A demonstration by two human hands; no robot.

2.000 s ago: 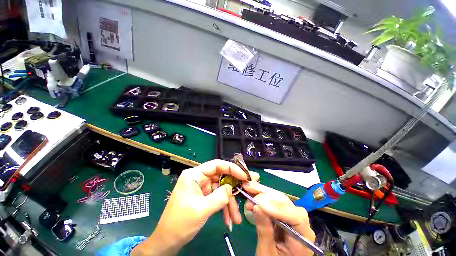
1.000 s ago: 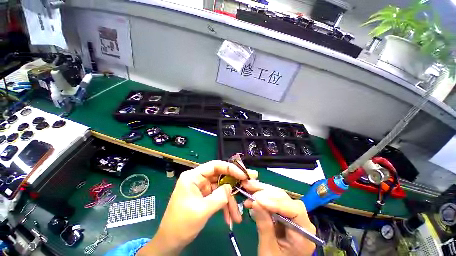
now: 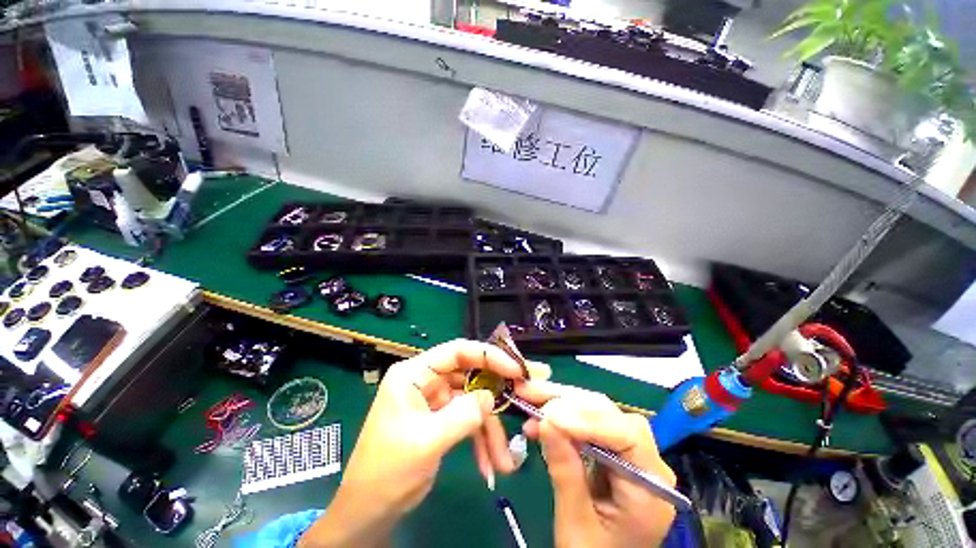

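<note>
My left hand (image 3: pixel 412 428) is bare and holds a small round watch case (image 3: pixel 487 385), yellow-gold inside, in its fingertips. A small brown piece (image 3: pixel 504 343) stands up at the case's upper edge. My right hand (image 3: pixel 605 455) is shut on thin silver tweezers (image 3: pixel 631 471), slanting up to the left. Their tip is at the case's right side, partly hidden by my fingers. A small whitish thing (image 3: pixel 518 447) shows below, between my hands; I cannot tell what it is.
Black compartment trays (image 3: pixel 578 307) with watches stand on the green shelf, loose watch units (image 3: pixel 348 300) at their left. A dot-grid sheet (image 3: pixel 291 458), round dish (image 3: pixel 298 404) and pen (image 3: pixel 512 522) lie below. A blue air-line tool (image 3: pixel 690 409) hangs at right.
The surroundings have shifted slightly right in view. My hands still hold the case and tweezers in nearly the same pose; the brown piece leans a little differently.
</note>
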